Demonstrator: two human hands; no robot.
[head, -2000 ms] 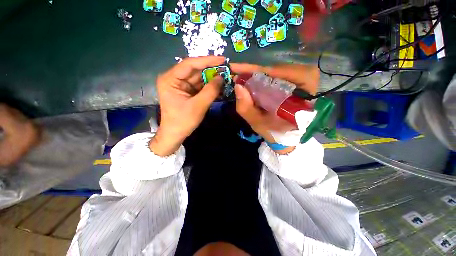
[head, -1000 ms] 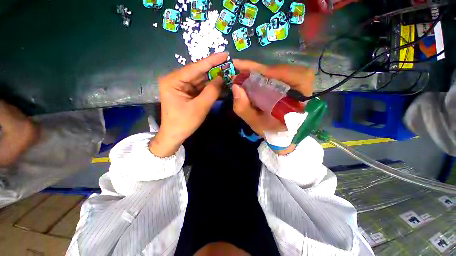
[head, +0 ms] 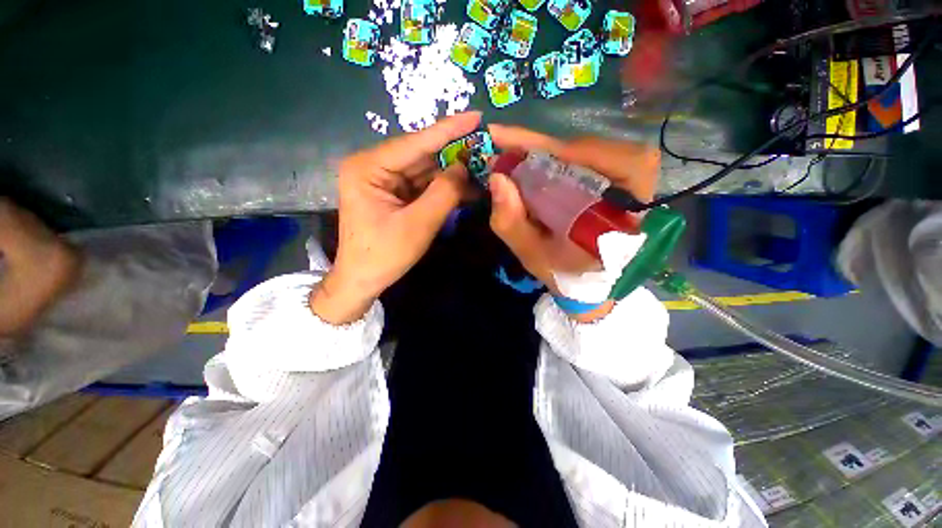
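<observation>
My left hand point(head: 390, 217) holds a small printed module point(head: 456, 154), teal-edged with a yellow-green centre, between thumb and fingers. My right hand point(head: 537, 232) grips the glue syringe point(head: 558, 198), a fat clear barrel with red fluid and white wrapping at its rear. Its front end points at the module's right side; the needle tip is too small to make out, so contact cannot be told. The green cap point(head: 653, 251) joins a clear air hose point(head: 764, 338). My fingers hide part of the module.
More modules point(head: 504, 83) lie scattered on the green mat point(head: 186, 113) beside a heap of white parts point(head: 418, 80). Small grey parts point(head: 264, 29) lie left. A black cable point(head: 713, 184) loops right, near a labelled dark box point(head: 842, 98). Other people's arms show at both sides.
The module in my left hand has shifted slightly right and changed its tilt. My right hand and the syringe have moved slightly, staying beside the module.
</observation>
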